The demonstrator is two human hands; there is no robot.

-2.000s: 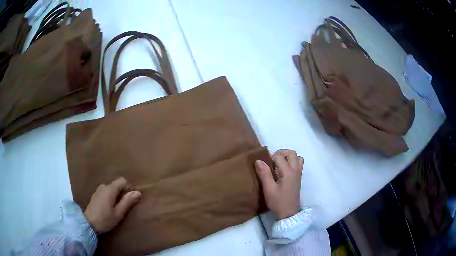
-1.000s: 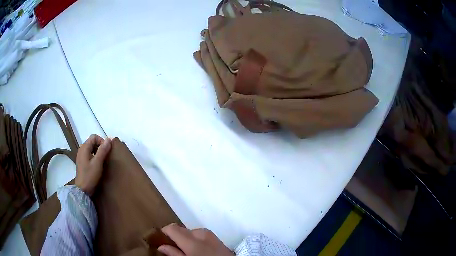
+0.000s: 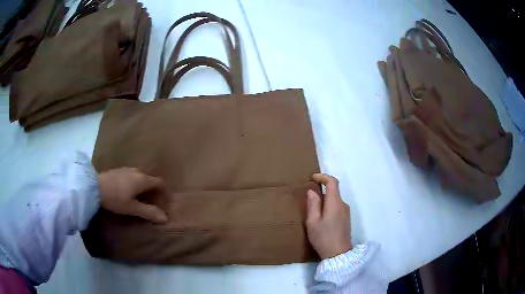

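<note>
A brown tote bag (image 3: 213,143) lies flat in front of me, its two looped handles pointing away from me. Its base panel is folded up over the body as a wide band. My left hand (image 3: 132,192) rests on the left part of the bag at the band, fingers and thumb apart. My right hand (image 3: 330,221) is at the bag's right edge, thumb on the reddish-brown corner trim and fingers at the edge, gripping it. The left end of the band is partly hidden by my left hand and sleeve.
A folded bag stack (image 3: 69,69) lies at the upper left, with more brown bags (image 3: 29,40) beyond it. Loose unfolded bags (image 3: 455,109) lie in a heap at the right. The white table (image 3: 322,34) has a seam line and ends at a curved right edge with dark floor beyond.
The view has swung back left from the loose bags. My left hand has moved from the bag's top corner to its left part. My right hand is still at the right edge trim.
</note>
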